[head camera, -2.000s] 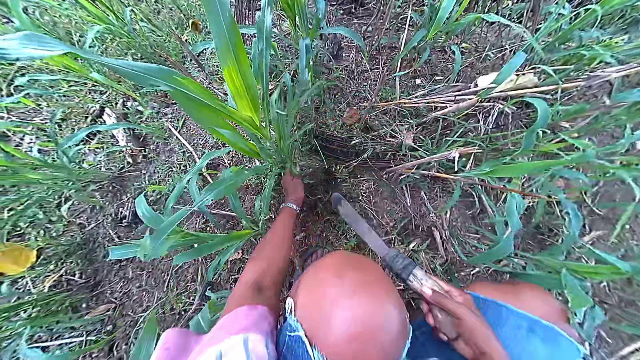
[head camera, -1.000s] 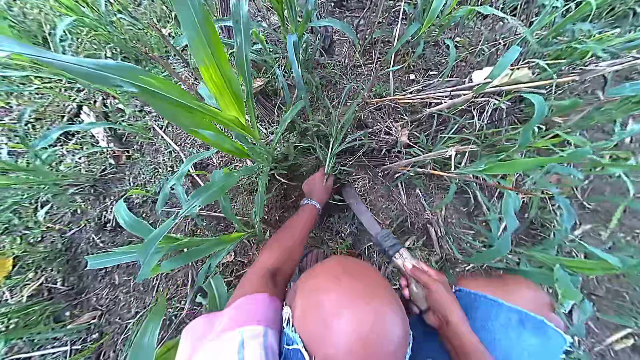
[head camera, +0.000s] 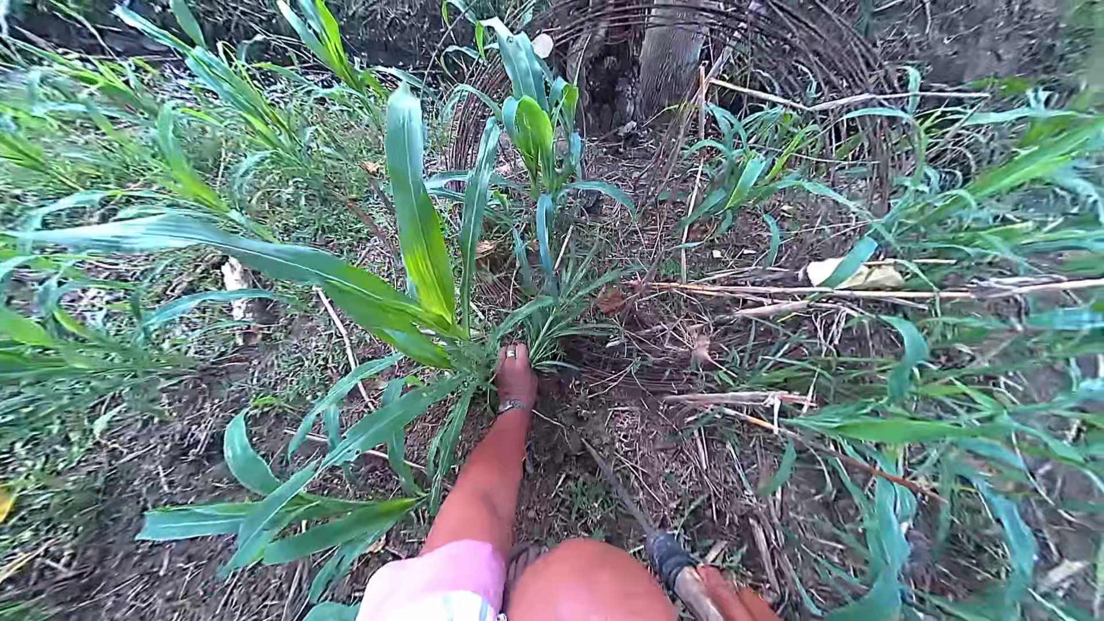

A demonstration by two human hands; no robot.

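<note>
My left hand (head camera: 516, 379), with a ring and a metal bracelet, reaches down to the base of a clump of narrow-leaved grass (head camera: 552, 323); its fingers are closed around stems there, partly hidden by leaves. Just left of it grows a broad-leaved green plant, like young maize (head camera: 427, 259). My right hand (head camera: 729, 595), at the bottom edge, grips the wooden handle of a long-bladed knife (head camera: 623, 496). The blade is seen nearly edge-on, low over the soil and pointing up and left toward the grass. A dark wrapping covers the join of handle and blade.
Beyond the grass stand a tree trunk or post (head camera: 671, 56) and a large coil of thin dark wire or stems (head camera: 841, 60). Dry stalks (head camera: 802, 293) lie at the right, near a pale dry leaf (head camera: 862, 274). More broad-leaved plants grow on both sides. My bent knee (head camera: 591, 582) is below.
My left hand has gone from the grass tuft beside the blade to a clump farther forward. The knife has dropped back toward me, its blade now turned edge-on. The view has tilted up.
</note>
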